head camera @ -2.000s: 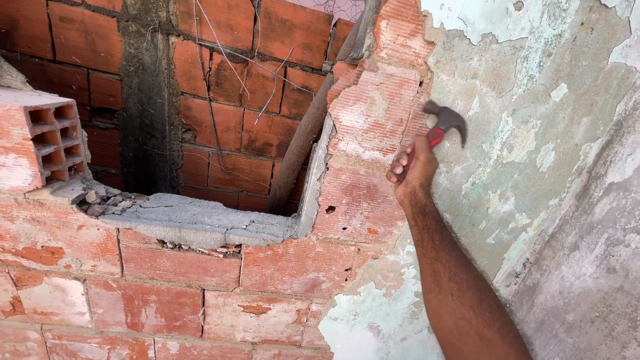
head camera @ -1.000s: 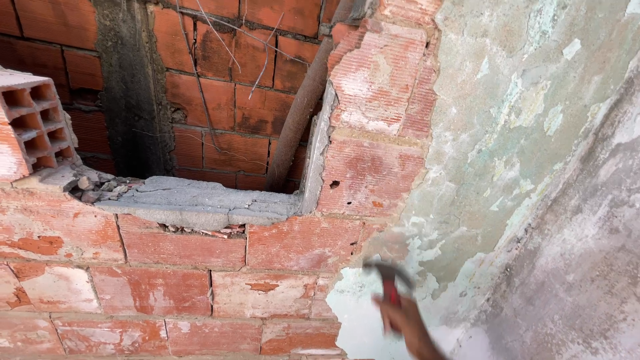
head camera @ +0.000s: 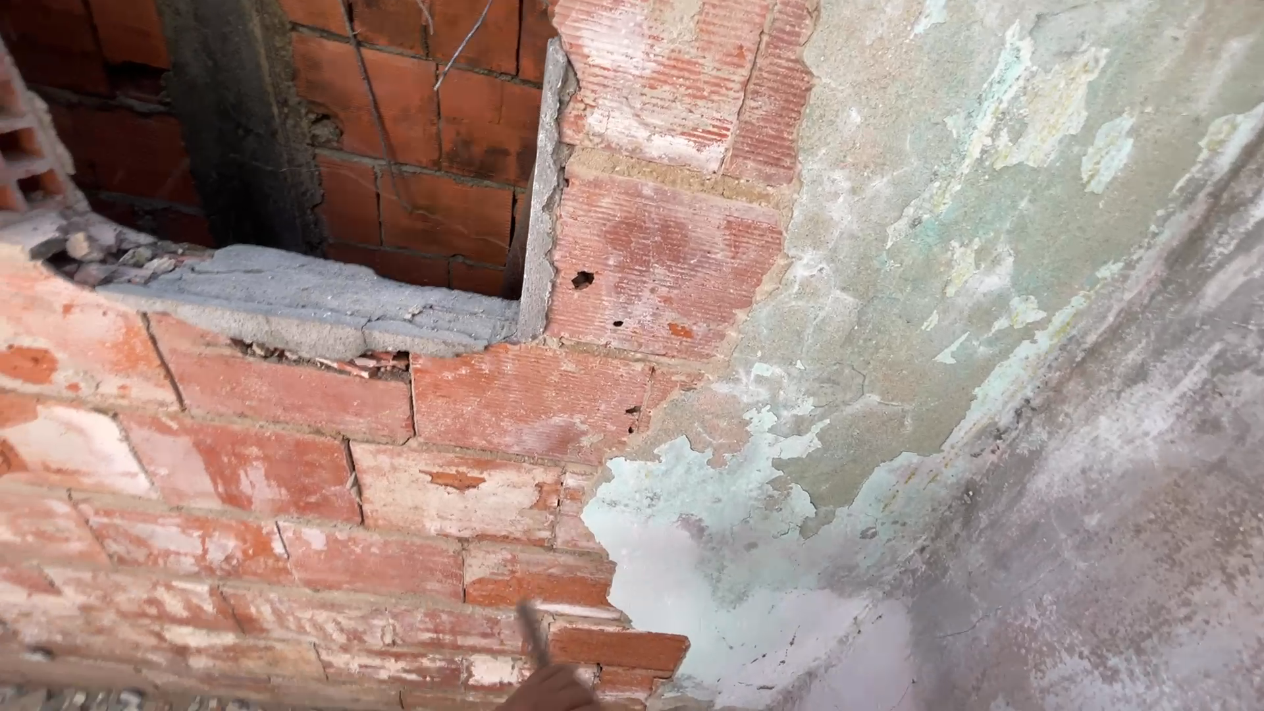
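Observation:
At the bottom edge, my right hand (head camera: 551, 689) is partly in view and blurred, with the knuckles side showing. A narrow dark shape, the blurred claw hammer (head camera: 533, 634), rises from it, with its handle hidden. Hand and hammer are in front of the lower hollow-brick wall (head camera: 538, 578), just left of the ragged edge of the pale green plaster (head camera: 681, 553). Whether the hammer touches the wall cannot be told. My left hand is out of view.
An opening with a rough concrete sill (head camera: 296, 291) lies at upper left, with broken rubble (head camera: 109, 252) at its left end. A hollow brick (head camera: 25, 158) stands beside it. A stained grey wall (head camera: 1106, 513) meets the plaster at right. Debris (head camera: 118, 699) lies at bottom left.
My right hand and the hammer have moved down the wall, from beside the upper bricks to the bottom of the view. The view has shifted downward and closer.

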